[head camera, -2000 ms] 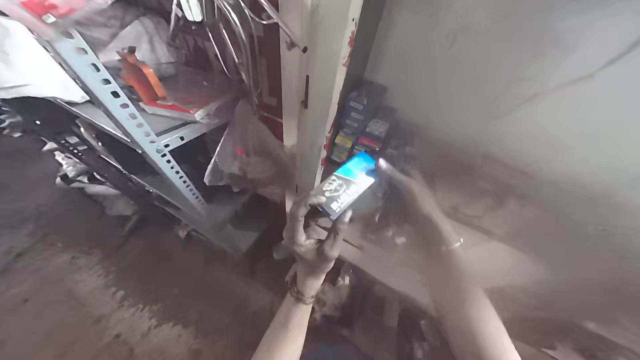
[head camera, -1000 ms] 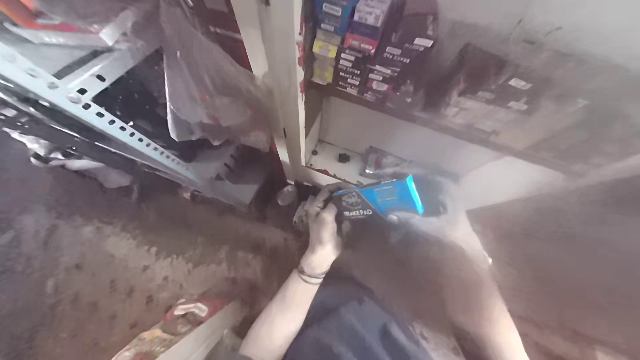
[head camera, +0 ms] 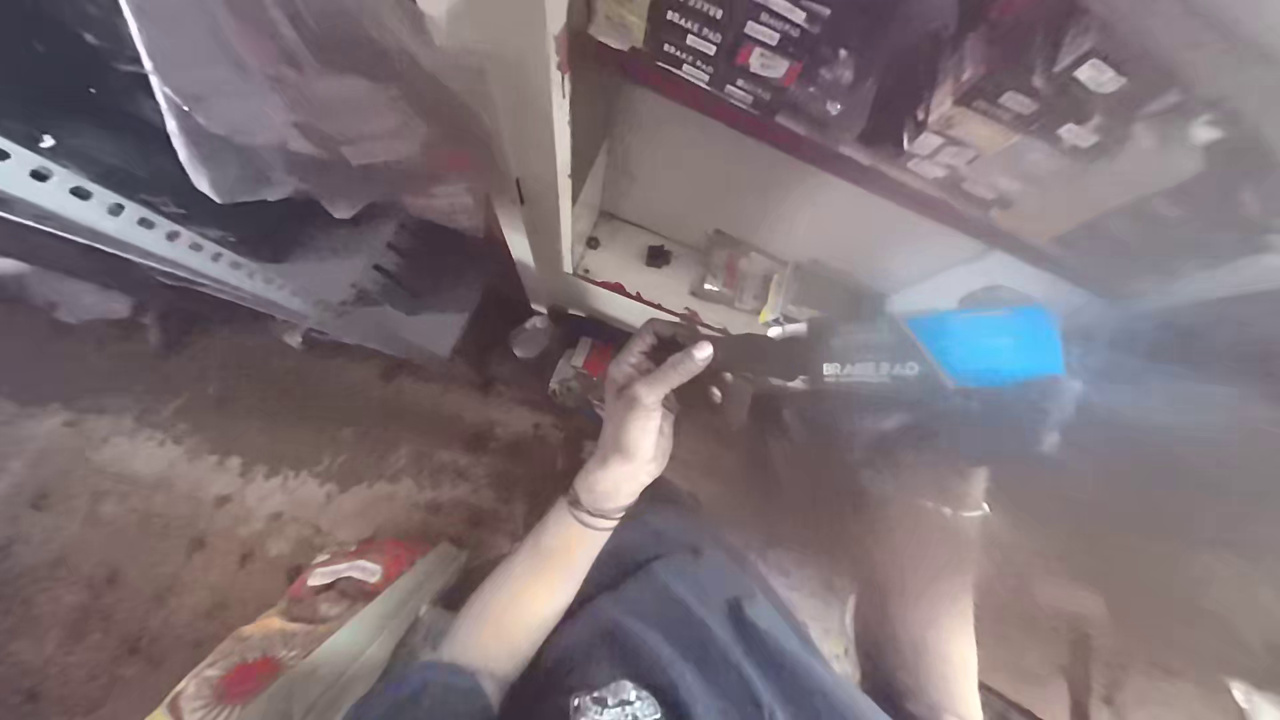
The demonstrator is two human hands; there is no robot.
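Observation:
My right hand (head camera: pixel 925 430), badly blurred, is under and behind a black and blue brake pad box (head camera: pixel 870 365) and holds it. The box lies roughly level, its blue end to the right. My left hand (head camera: pixel 640 400) is at the left of the box, fingers curled and thumb extended toward a dark, blurred piece (head camera: pixel 765 360) next to the box. Whether that piece is part of the box, and whether my left fingers grip it, cannot be told.
A wooden shelf (head camera: pixel 780 145) with several brake pad boxes (head camera: pixel 690 40) runs above my hands. Below it, a clear plastic packet (head camera: pixel 740 275) lies on a white lower shelf (head camera: pixel 625 255). A perforated metal rack (head camera: pixel 150 225) stands left, beside a hanging plastic bag (head camera: pixel 300 110). A red-and-white item (head camera: pixel 580 370) is by my left hand.
The box was in both hands one second ago; now it is farther right with my right hand, and my left hand is at its left side. The view has moved down and closer to the shelves.

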